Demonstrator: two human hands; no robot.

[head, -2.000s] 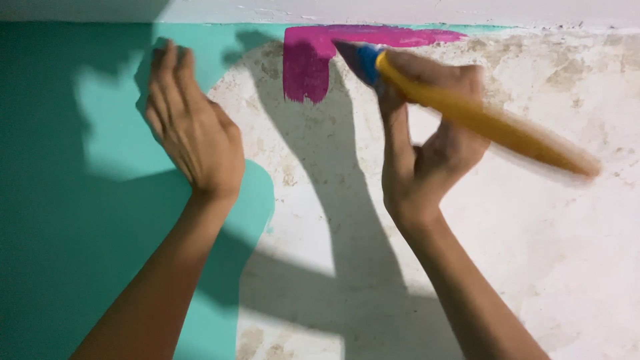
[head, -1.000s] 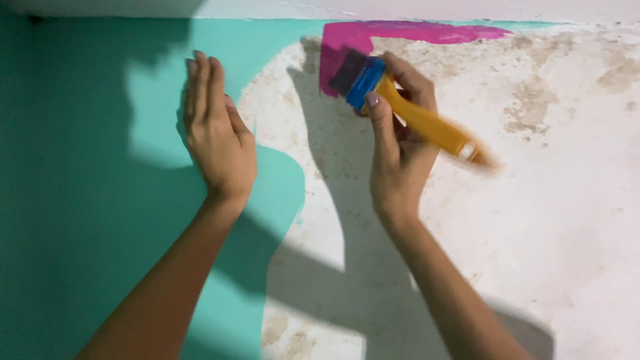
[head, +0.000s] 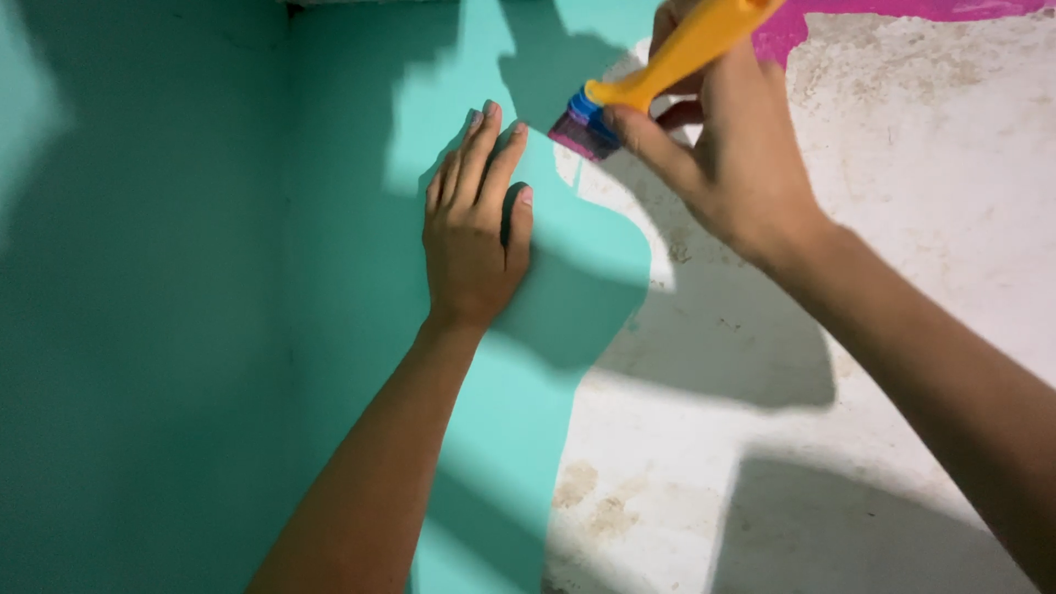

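Observation:
My right hand (head: 734, 140) grips a paintbrush (head: 672, 62) with a yellow handle and blue ferrule. Its dark bristles carry magenta paint and point down and left, by the edge where teal paint (head: 602, 239) borders the whitish, stained wall (head: 907, 206). Whether the bristle tips touch the wall cannot be told. Flat on the teal part lies my left hand (head: 478, 223), holding nothing, its fingers upward and the thumb apart. Magenta paint (head: 780, 37) shows behind and to the right of my right hand, running along the top.
A teal wall corner (head: 287, 206) runs down the left side, with a shaded teal wall (head: 140, 330) beyond it. A pale edge (head: 371, 2) crosses the top left. Shadows of the arms and hands fall over both the teal and the whitish surface.
My right hand has carried the brush from the magenta patch leftward to the teal edge, and the handle now points up and right. My left hand stays on the teal. The view has shifted left.

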